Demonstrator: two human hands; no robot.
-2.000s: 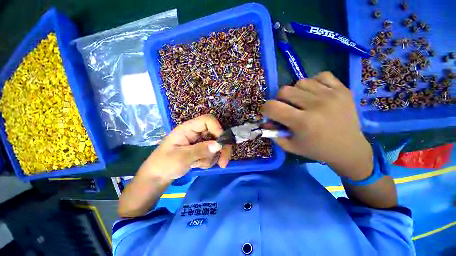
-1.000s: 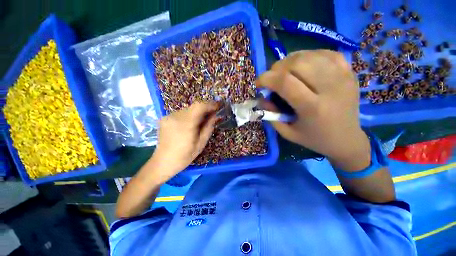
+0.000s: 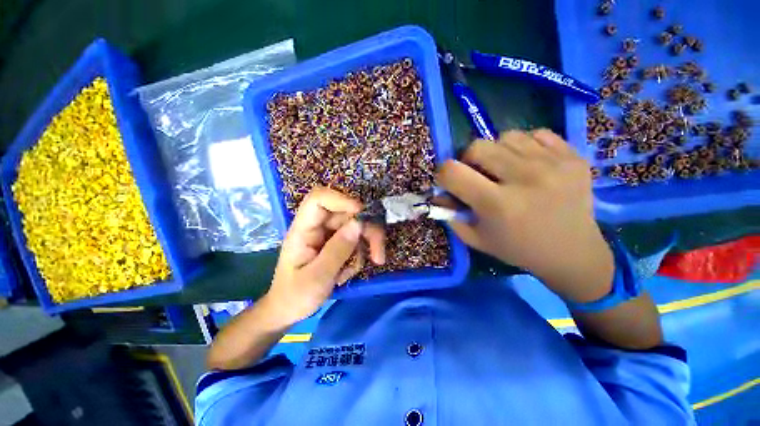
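Note:
My right hand [image 3: 529, 212] is closed around the handles of small pliers [image 3: 404, 208] with a bright joint and dark jaws pointing left. My left hand [image 3: 321, 254] is at the jaw tips, thumb and fingers pinched together; a small coil between them is too hidden to make out. Both hands are over the near part of the middle tray [image 3: 258, 137], which is full of brown coils [image 3: 350, 125] with thin silvery leads. A blue band [image 3: 621, 279] is on my right wrist.
The left tray [image 3: 133, 141] holds yellow parts [image 3: 87, 200]. A clear plastic bag [image 3: 187, 150] lies beside it. Spare pliers [image 3: 533, 73] lie open right of the middle tray. The right tray [image 3: 667, 200] holds scattered coils [image 3: 658, 125]. A red object [image 3: 712, 260] is at the lower right.
My left hand has turned from the palm-down pose of a second ago, its curled fingers showing again. The pliers stay in my right hand, which sits slightly lower than a second ago.

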